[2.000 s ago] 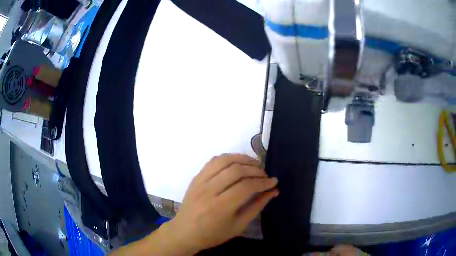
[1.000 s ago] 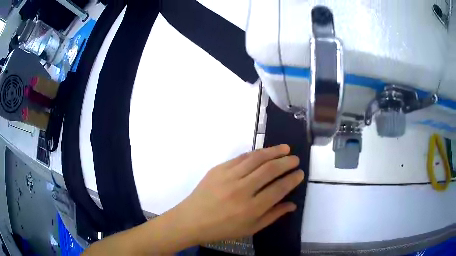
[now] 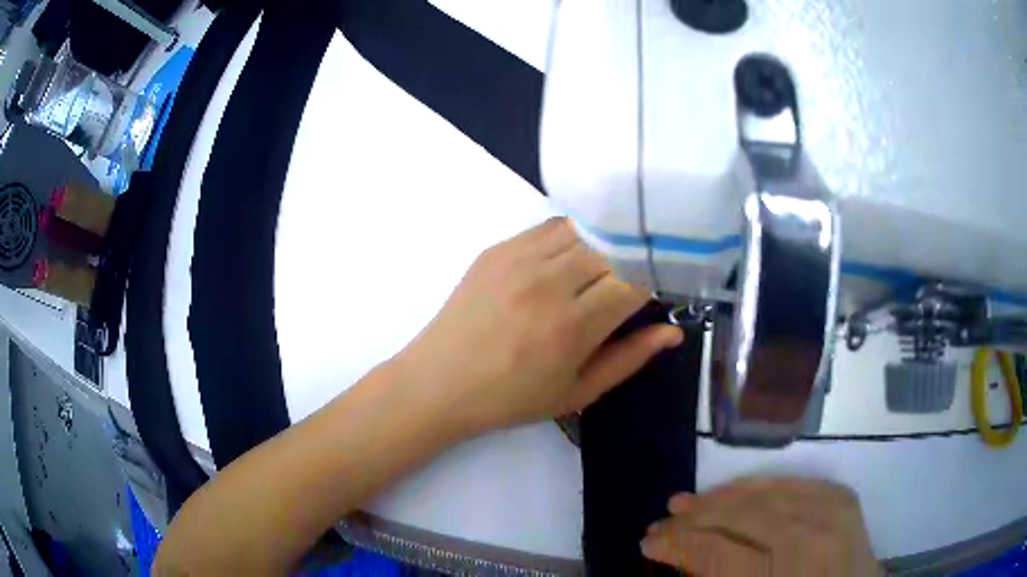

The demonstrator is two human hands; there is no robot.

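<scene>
A black fabric strip (image 3: 639, 456) runs from under the white machine head (image 3: 901, 124) down over the table's front edge. My left hand (image 3: 552, 327) lies on the strip's upper part, its fingertips close to the needle area, which is mostly hidden. My right hand (image 3: 766, 530) is at the bottom, cut off by the picture's edge, its fingertips on the strip's right edge. The shiny take-up lever guard (image 3: 780, 321) stands right of the strip.
Other long black strips (image 3: 234, 259) curve across the left of the white table (image 3: 383, 225). Yellow snips (image 3: 996, 394) lie at the right. Thread cones (image 3: 79, 242) and a grey box with a round vent (image 3: 19, 220) are at the far left. Blue plastic shows below the edge.
My left hand has moved up the strip towards the needle area. My right hand has come in at the bottom onto the strip. The view has shifted, and the machine head appears larger and lower.
</scene>
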